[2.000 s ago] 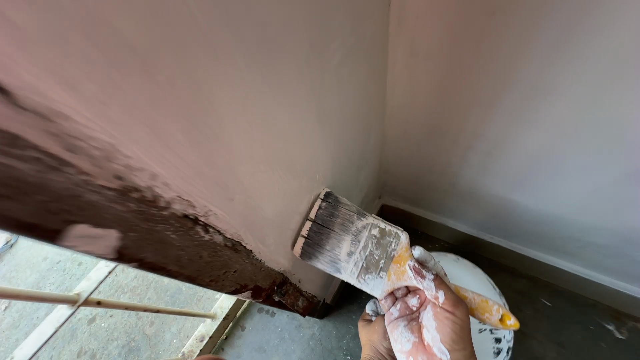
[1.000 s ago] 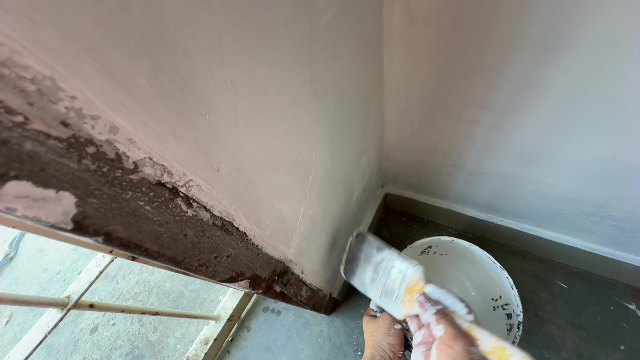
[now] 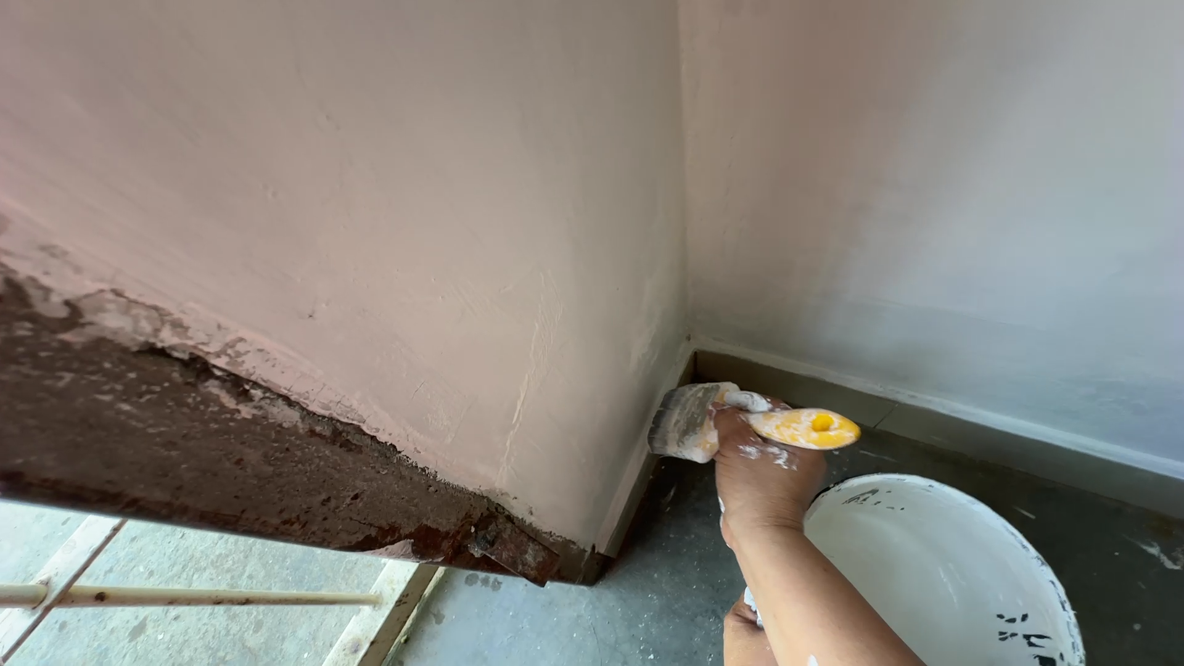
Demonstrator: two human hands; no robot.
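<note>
My right hand (image 3: 768,462) is closed around the paint-smeared yellow handle of a wide flat paintbrush (image 3: 689,423). The bristles point left, at the foot of the pinkish wall (image 3: 518,277), close to the corner; whether they touch it cannot be told. White paint marks my fingers and wrist. Behind my right forearm, at the bottom edge, shows a small part of what looks like my left hand (image 3: 745,638), with white on it; its fingers are mostly hidden. A white bucket (image 3: 934,555) with a paint-marked rim stands right of my forearm.
A dark skirting (image 3: 832,388) runs along the base of the right wall (image 3: 925,203). At lower left, a rough brown edge strip (image 3: 277,462) borders the pinkish wall, above a pale metal grille (image 3: 222,597). The grey floor (image 3: 555,620) bears paint specks.
Two seconds ago the brush was against the left wall; one second ago it was near the bucket's left rim. Now my right hand holds it lower at the corner, its handle turned to the right.
</note>
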